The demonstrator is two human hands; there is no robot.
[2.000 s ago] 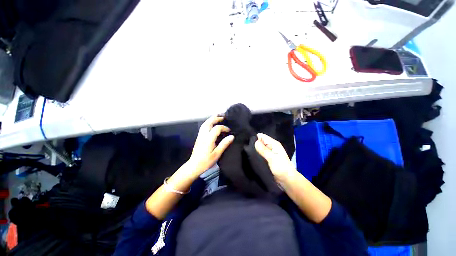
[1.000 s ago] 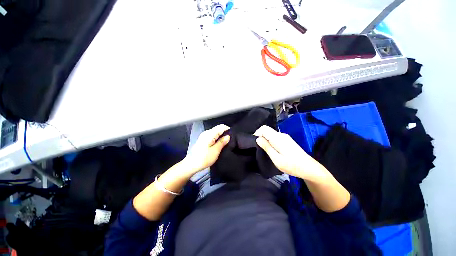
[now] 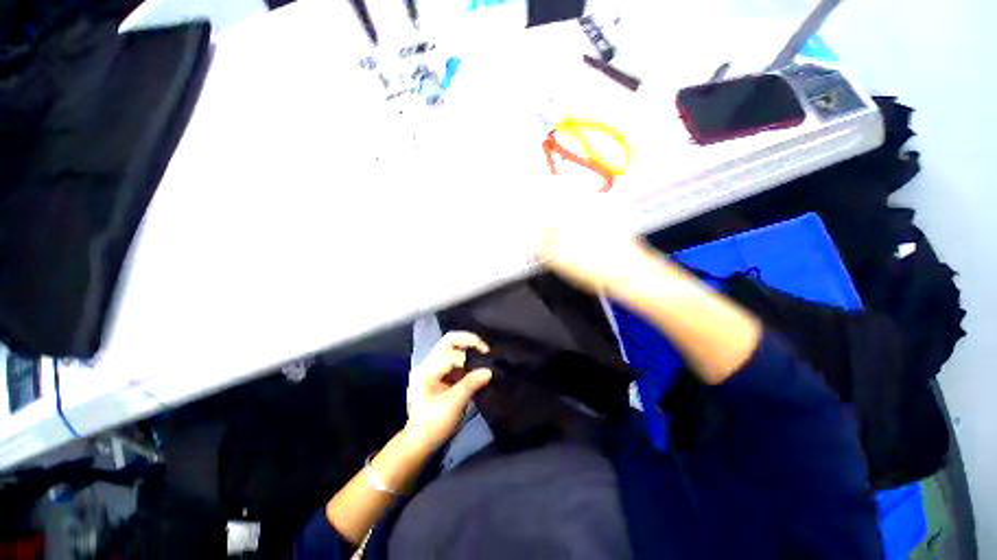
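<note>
My left hand (image 3: 446, 383) pinches the edge of a black cloth piece (image 3: 525, 394) that lies over my lap below the table's front edge. My right hand (image 3: 579, 254) is blurred and off the cloth, over the table's front edge; its fingers are washed out, so I cannot tell their pose. Scissors (image 3: 590, 148) with one orange-red and one yellow handle loop lie on the white table (image 3: 295, 208), just beyond my right hand. Their blades are hard to see in the glare.
A black cloth stack (image 3: 88, 197) lies on the table's left. A phone (image 3: 740, 107) and a short dark stick (image 3: 612, 73) lie at the back right. A blue bin (image 3: 782, 260) with black cloth over it stands right of my lap. More black cloth hangs below the table.
My right hand has let go of the cloth and moved up over the table edge towards the scissors. My left hand still holds the cloth, now lower in view. The camera view has shifted.
</note>
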